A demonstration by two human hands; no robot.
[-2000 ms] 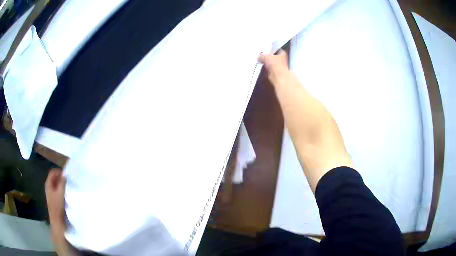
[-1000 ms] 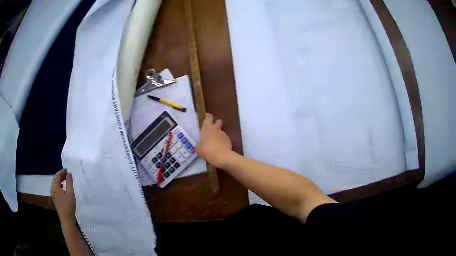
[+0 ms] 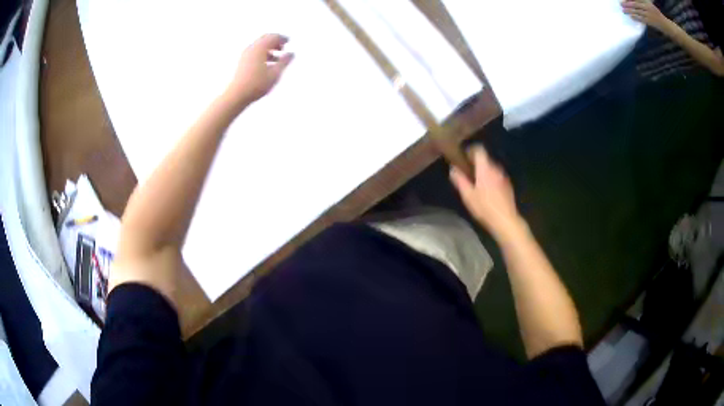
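Note:
A large white paper sheet (image 3: 317, 158) lies on the brown table in front of me. My left hand (image 3: 266, 67) is over the sheet's upper left part, fingers curled and slightly apart, with nothing seen in it. My right hand (image 3: 483, 186) is beyond the table's front edge, closed around the near end of a long wooden ruler (image 3: 413, 99). The ruler runs away from me across the sheet's right part to the top of the picture. Its far end is out of the picture.
A clipboard (image 3: 61, 198), a yellow-and-black pen (image 3: 82, 221) and a calculator (image 3: 85, 270) lie at the left beside a long off-white roll (image 3: 30, 151). At the upper right, a person's hand (image 3: 645, 12) touches another white sheet (image 3: 548, 55).
The view has swung to the right. My right hand has taken hold of the ruler and extends past the table edge. My left hand has left the folded strip and is over the large sheet.

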